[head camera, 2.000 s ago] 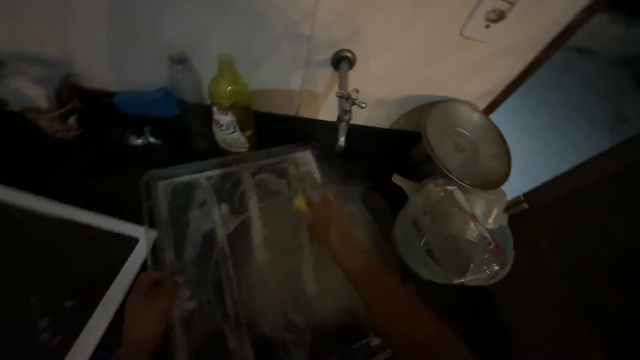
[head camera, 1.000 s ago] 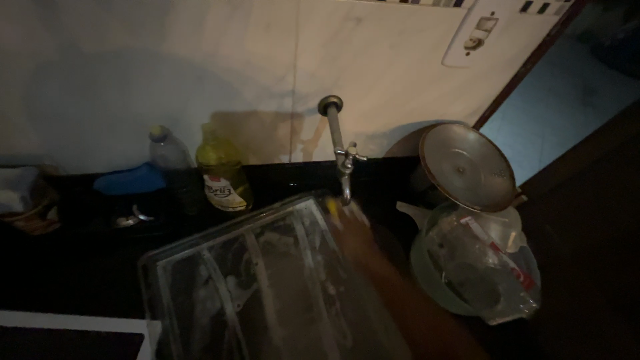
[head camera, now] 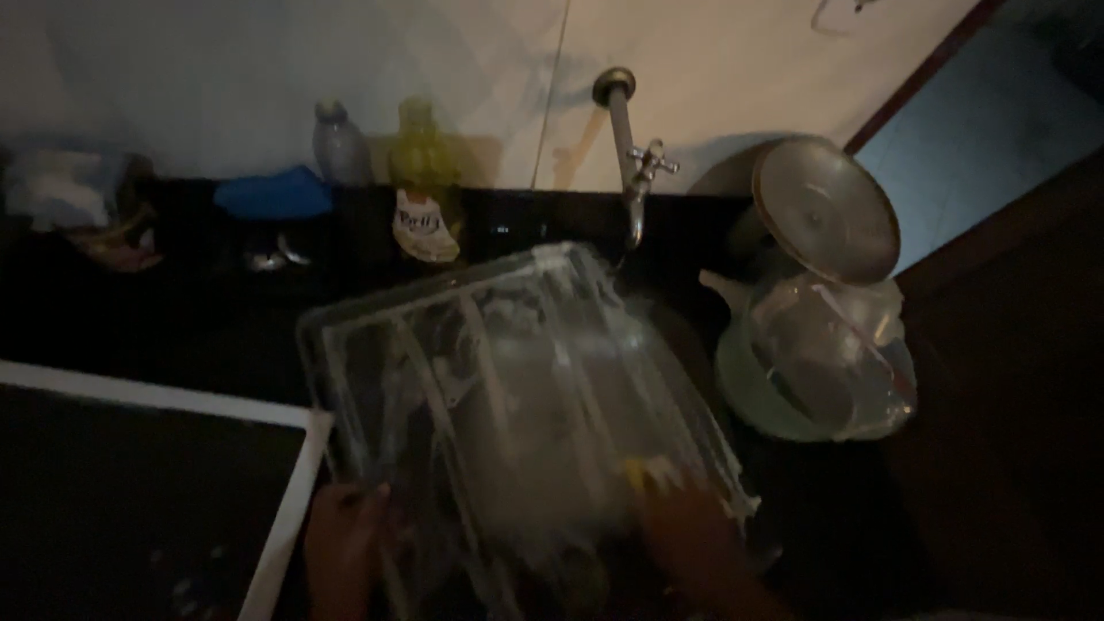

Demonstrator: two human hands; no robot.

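A clear plastic drawer or tray [head camera: 535, 414] with raised ribs and whitish suds lies tilted over the dark sink area. At its left edge, my left hand [head camera: 349, 535] grips the rim. My right hand [head camera: 690, 526] is on the ribbed surface near the right edge, closed on a yellow sponge [head camera: 636, 474], of which only a small part shows. Blur and dim light hide the fingers' detail. Beyond the far right corner of the tray stands a metal tap [head camera: 640, 185] on the wall.
A yellow dish soap bottle [head camera: 424, 185], a clear bottle [head camera: 338, 147] and a blue cloth [head camera: 274, 194] line the wall. At right are a metal pan or lid [head camera: 825, 211] and a greenish bowl [head camera: 750, 388] holding plastic items. A white-edged frame [head camera: 155, 395] lies at left.
My right hand has moved from the tray's far corner by the tap back toward me along the right side. My left hand, out of sight one second ago, shows again at the left edge.
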